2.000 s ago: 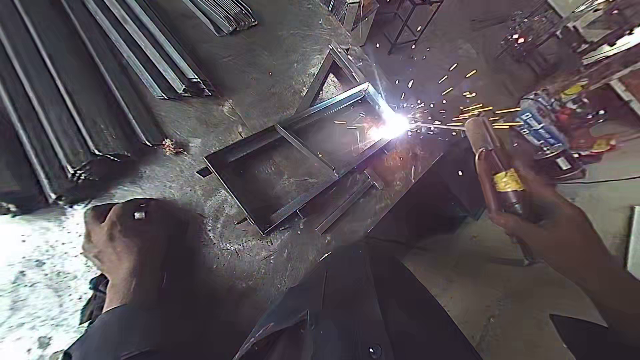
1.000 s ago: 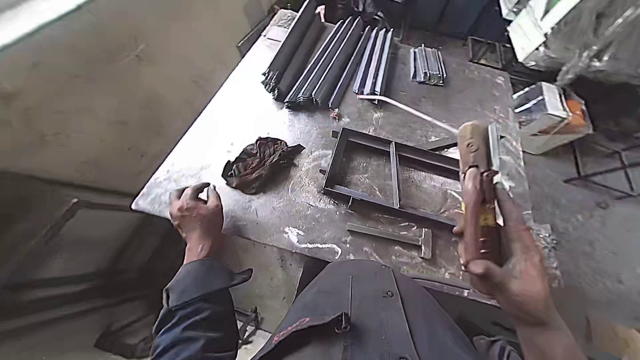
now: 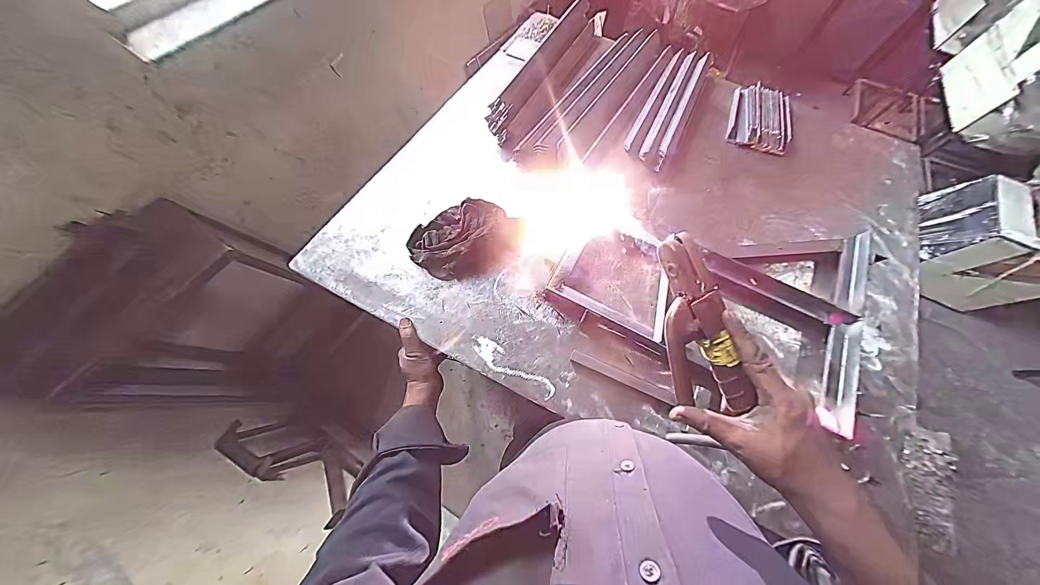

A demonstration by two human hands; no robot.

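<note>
My right hand holds a welding electrode holder with yellow tape round its handle, over the right part of a metal table. Beyond the holder's tip a bright welding arc glares and hides the electrode and the far left corner of a rectangular steel frame. At the table's near left edge is my left hand, its thumb on top and its other fingers hidden. A dark crumpled cloth lies left of the glare.
Steel angle bars lie at the table's far side, near a bundle of short pieces. More steel bars lie to the right of the frame. A box stands beyond the right edge, and dark metal frames are at the lower left.
A second ago no arc burned; now one glares at the frame's far left. My left hand, seen on the tabletop then, is now at its near edge. The view has shifted greatly since two seconds ago.
</note>
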